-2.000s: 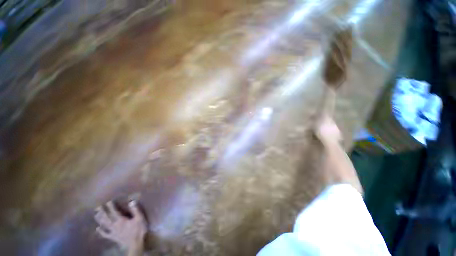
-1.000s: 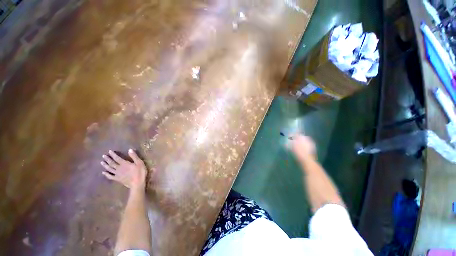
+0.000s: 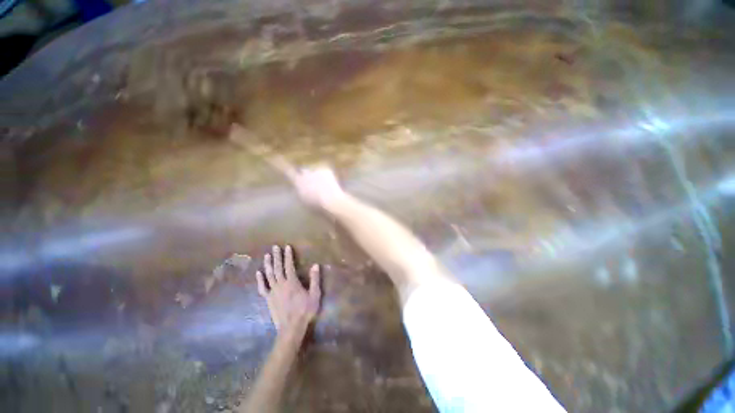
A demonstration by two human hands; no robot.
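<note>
My right hand [image 3: 318,185] is shut on the pale wooden handle of a table brush [image 3: 211,114], reaching up and left across the table. The brush's brown bristle head is strongly blurred and lies over the brown tabletop. My left hand [image 3: 290,297] rests flat, palm down with fingers apart, on the cutting table [image 3: 483,89], below and left of my right hand. It holds nothing. The table surface is brown, scuffed and shiny.
A pale seam [image 3: 693,198] runs down the table on the right. Dark and blue things, too blurred to name, lie beyond the table edge at top left. A blue patch [image 3: 720,397] shows at the bottom right corner.
The view has swung from the floor and scrap carton to the table. My right hand has moved from above the floor to over the table, with the brush visible. My left hand stays flat.
</note>
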